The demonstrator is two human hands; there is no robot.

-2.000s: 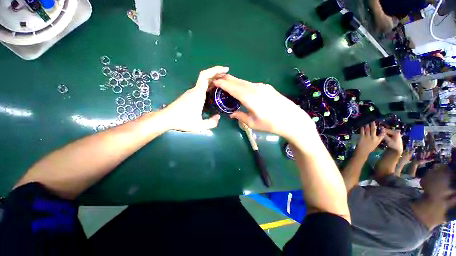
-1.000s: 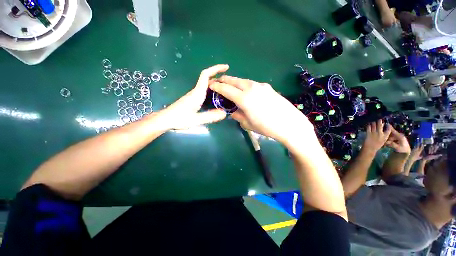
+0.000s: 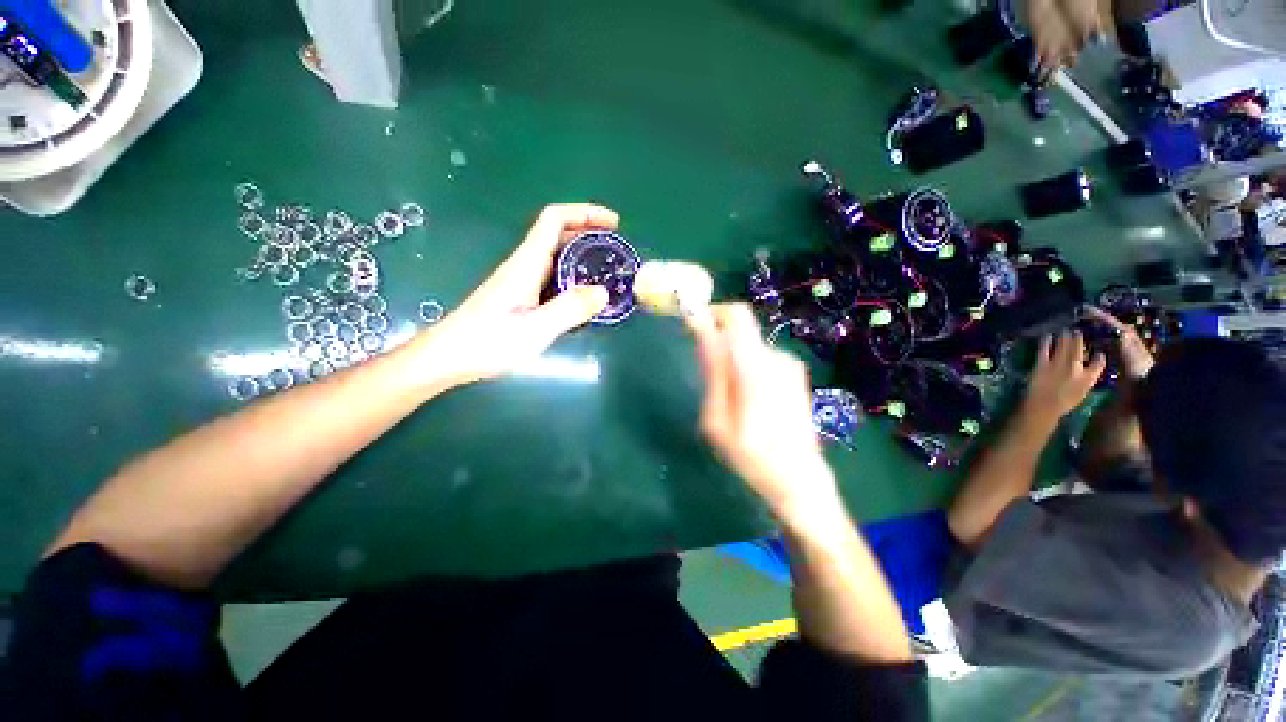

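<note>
My left hand (image 3: 543, 289) grips a round black motor housing (image 3: 599, 268) by its side, thumb over the rim, open face with a silvery ring turned up. My right hand (image 3: 755, 402) is closed on the mallet, just right of the housing. The mallet's pale head (image 3: 674, 286) is at the housing's right rim; whether it touches is unclear. The mallet's dark grip is hidden in my right hand, which is slightly blurred.
Thin silver wave washers (image 3: 339, 317) lie scattered left of my hands. A heap of black motors (image 3: 917, 303) with red wires lies right. A white post (image 3: 353, 57) stands at the back, a white round fixture (image 3: 99, 113) upper left. A co-worker (image 3: 1100, 564) is at the right.
My right hand has left the housing and picked up the mallet from the mat, bringing its head to the housing. My left hand has kept the housing and moved slightly left.
</note>
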